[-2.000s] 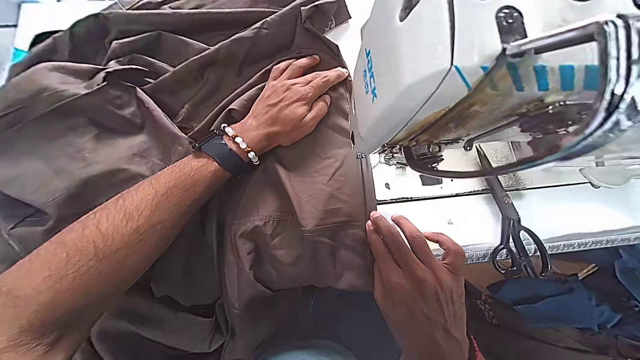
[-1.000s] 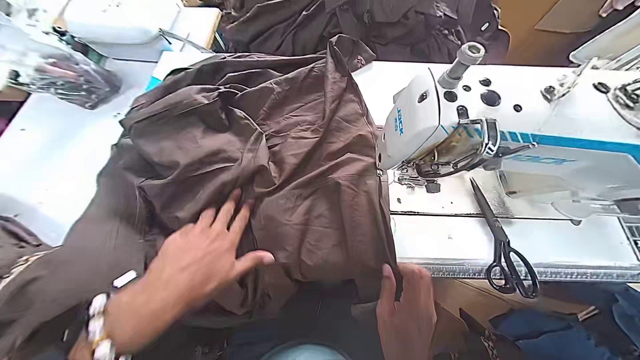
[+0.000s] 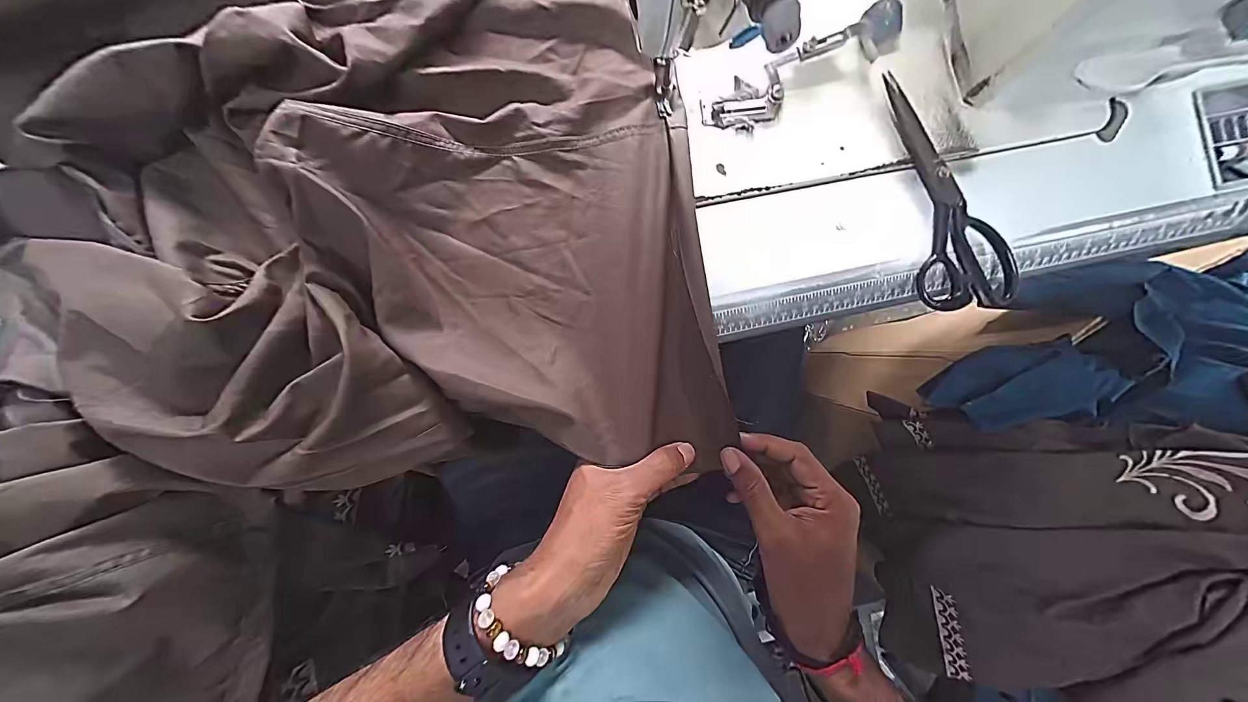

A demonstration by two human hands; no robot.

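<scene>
A brown cloth garment [image 3: 526, 244] spreads over the left and middle of the view, its right edge running under the presser foot [image 3: 665, 88] of a sewing machine. Near my body, my left hand [image 3: 604, 517] pinches the garment's lower edge between thumb and fingers. Just to the right, my right hand [image 3: 799, 526] grips the lower corner of the same edge with thumb and forefinger. The cloth between my hands and the presser foot hangs past the table's front edge. Most of the machine head is out of view at the top.
Black-handled fabric scissors [image 3: 946, 205] lie on the white machine table [image 3: 780, 234], handles over its ruler-marked front edge. Below right are blue cloth [image 3: 1053, 370] and dark embroidered garments [image 3: 1063, 556]. A bent metal attachment [image 3: 746, 107] sits beside the presser foot.
My left hand has left the middle of the garment and now holds its lower edge beside my right hand. The view has moved closer to the table's front edge.
</scene>
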